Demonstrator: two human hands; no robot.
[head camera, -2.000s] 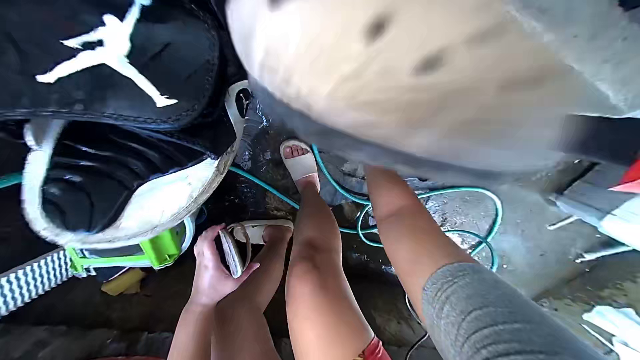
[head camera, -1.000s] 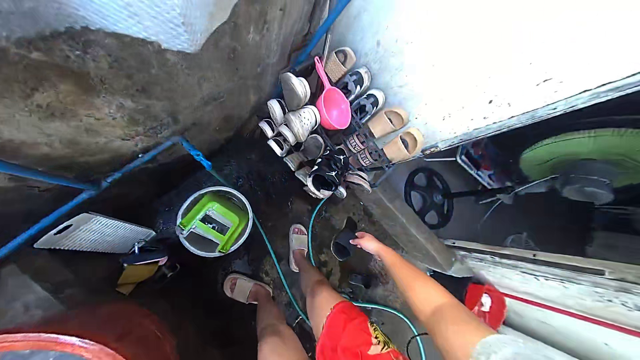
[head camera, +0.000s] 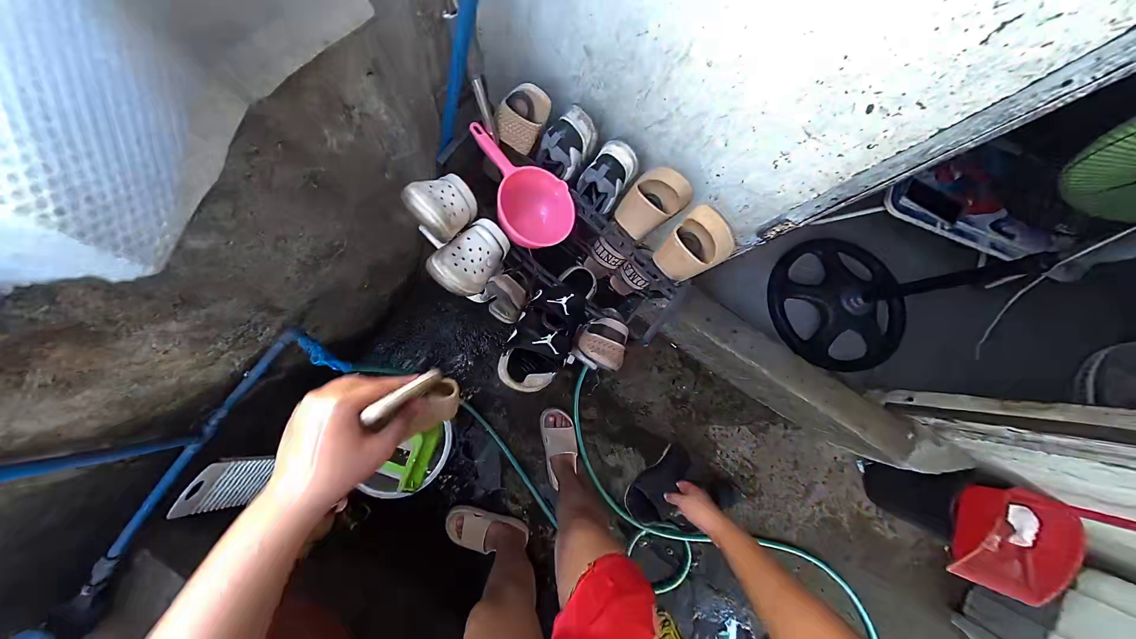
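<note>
My left hand (head camera: 342, 435) is raised at the left and grips a beige slide sandal (head camera: 404, 399), seen nearly edge-on. My right hand (head camera: 697, 510) is low at the right of my legs, its fingers on the edge of a dark item of footwear (head camera: 657, 484) whose exact kind is unclear. Ahead stands a shoe rack (head camera: 661, 306) with pale perforated clogs (head camera: 468, 257), tan slides (head camera: 694, 243), grey-and-black sneakers (head camera: 608, 176) and a pink dipper (head camera: 536, 207). A black-and-white slide (head camera: 532, 355) sits at the rack's lower front.
Below my left hand stands a white-rimmed bucket (head camera: 448, 453) with a green object (head camera: 417, 461) inside, near a ridged washboard (head camera: 222, 486). A green hose (head camera: 590, 466) loops around my feet over wet ground. Blue pipes (head camera: 191, 444) run at the left; a concrete ledge (head camera: 772, 373) lies right.
My left hand, out of view one second ago, is now raised at the left with the sandal. The view has swung greatly since the first frame, where footwear loomed close to the camera.
</note>
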